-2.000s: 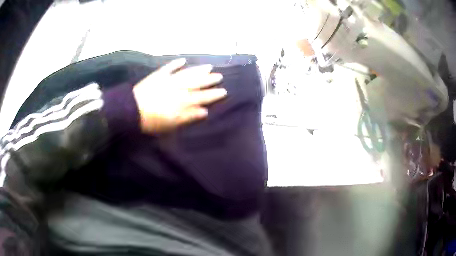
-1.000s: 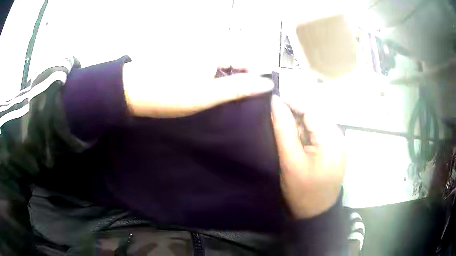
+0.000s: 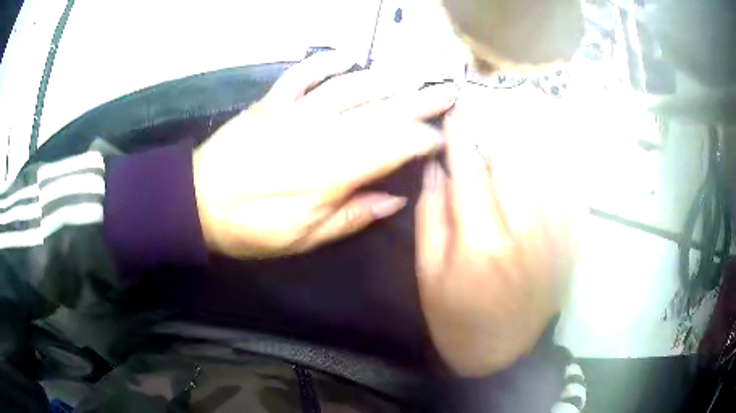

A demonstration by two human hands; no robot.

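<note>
A dark purple-black garment piece (image 3: 323,282) lies across the table edge and towards my lap, with a grey-green part of it showing beyond my left wrist. My left hand (image 3: 307,153) lies on the cloth with its fingers spread, pointing right. My right hand (image 3: 500,250) lies at the cloth's right edge, fingers pointing away from me and close to the left fingertips. Glare washes out part of it. I cannot tell whether either hand grips the cloth. The needle area is hidden by glare and a blurred tan machine part (image 3: 520,32).
The white machine table (image 3: 629,298) shows to the right and at the far left. Small metal machine parts (image 3: 553,81) are beyond my right hand. Dark green cable loops (image 3: 706,234) hang at the far right. A dark strip runs along the table's left side.
My left hand has turned from its side to palm down with fingers spread over the cloth. My right hand, absent two seconds ago, stays at the cloth's right edge. The tan part appears higher.
</note>
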